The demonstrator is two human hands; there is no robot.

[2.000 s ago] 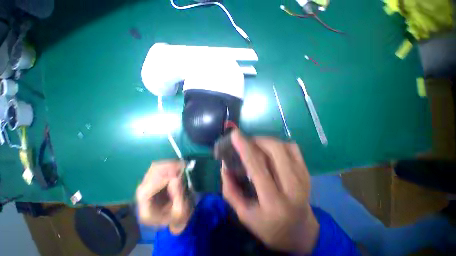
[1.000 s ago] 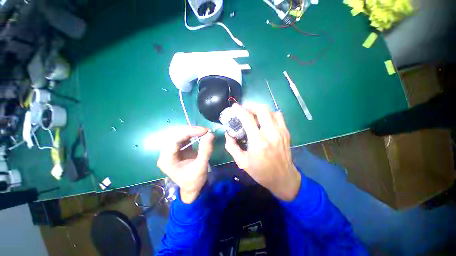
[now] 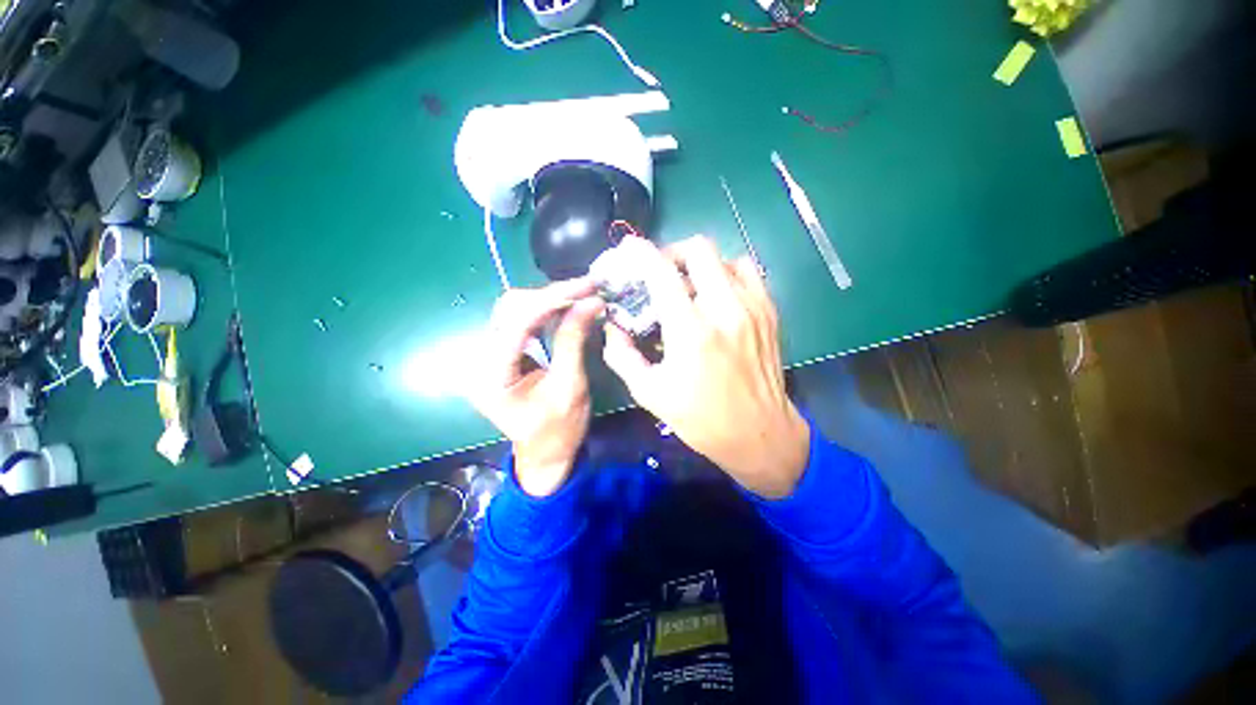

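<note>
The white PTZ camera body [image 3: 551, 135] lies on the green mat, its glossy black ball head [image 3: 573, 221] towards me. My right hand [image 3: 719, 351] holds the pale camera board module [image 3: 630, 292] just below the ball head. Thin red wires [image 3: 623, 232] show between the head and the module. My left hand [image 3: 540, 369] has thumb and forefinger pinched at the module's left side, touching or nearly touching it. Whatever is between those fingertips is too small to tell. The white camera lead [image 3: 497, 255] runs down from the body behind my left hand.
Tweezers [image 3: 811, 221] and a thin rod [image 3: 741, 225] lie right of the camera. A loose red wire [image 3: 840, 127] is at upper right, yellow pieces [image 3: 1014, 62] at the right edge. Small white cameras [image 3: 161, 298] crowd the left. A stool [image 3: 335, 620] stands below the bench edge.
My left fingertips have moved right and up to the module. The thin white piece seen in my left hand earlier no longer shows. The view has shifted, so the bench things sit higher in the picture.
</note>
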